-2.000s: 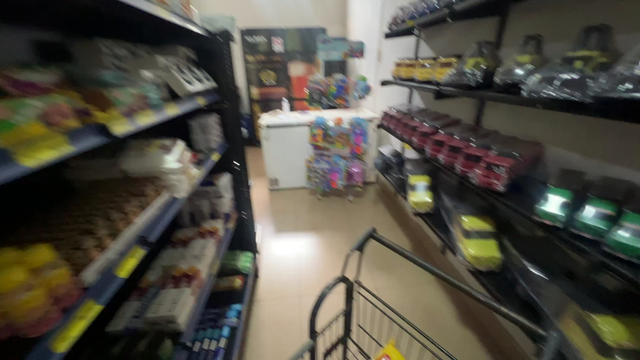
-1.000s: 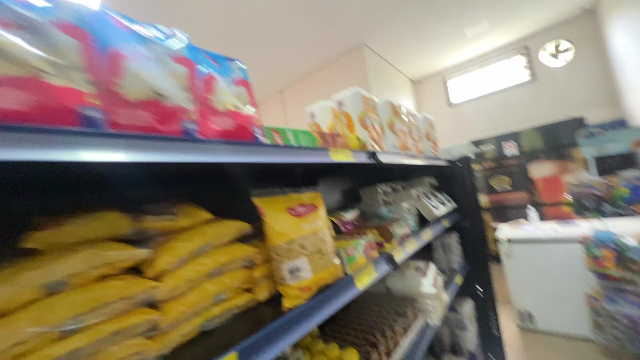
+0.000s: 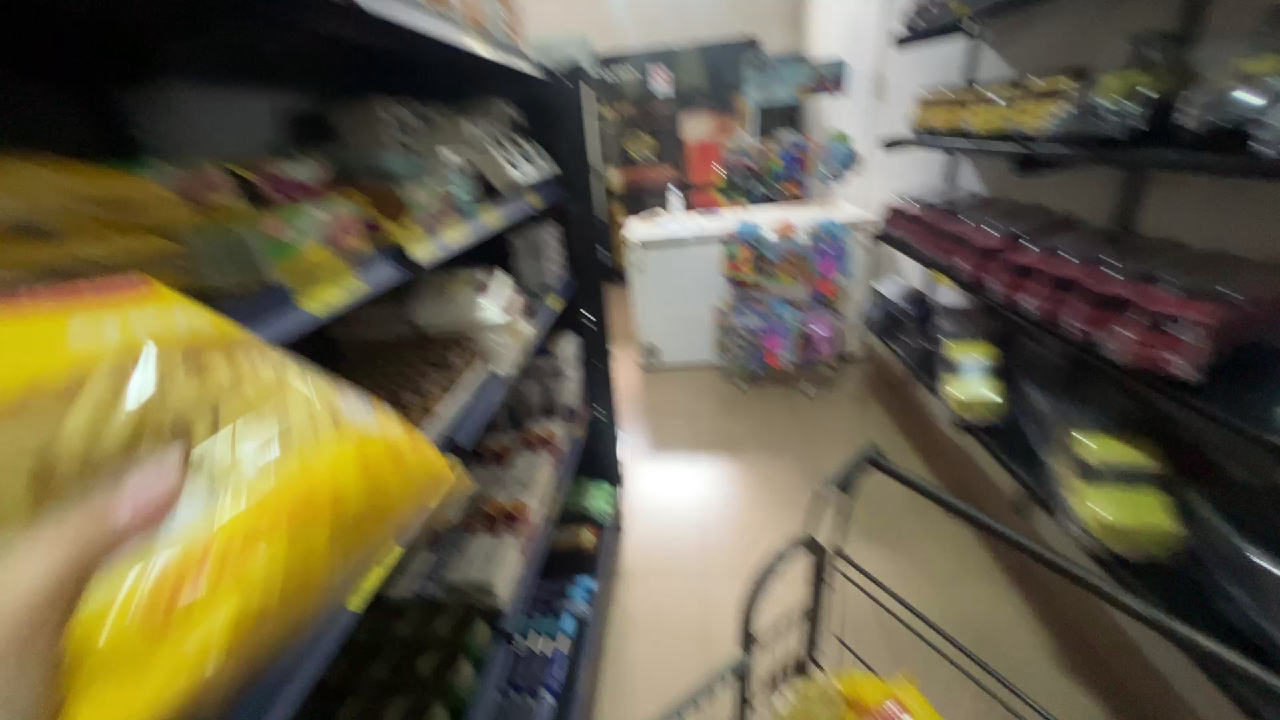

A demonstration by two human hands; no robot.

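Observation:
My left hand (image 3: pixel 90 550) comes in at the lower left edge, its thumb pressed on the front of a yellow plastic food packet (image 3: pixel 290 500). The packet is blurred and tilted, held in front of the left shelving; its contents look like pasta or a snack, I cannot tell which. My right hand is outside the view. At the bottom right stands a dark metal shopping cart (image 3: pixel 815 560), with another yellow packet (image 3: pixel 860 695) inside it, partly cut off by the lower edge.
Left shelving (image 3: pixel 400 275) carries packaged groceries. On the right, dark shelves (image 3: pixel 1040 150) hold toy vehicles, with red ones (image 3: pixel 1090 290) in a row. A white chest freezer (image 3: pixel 680 300) and a rack of colourful small items (image 3: pixel 785 300) stand at the aisle's far end.
My left hand has come into view with a yellow packet in it. The view has swung from the left shelves back to the aisle and cart.

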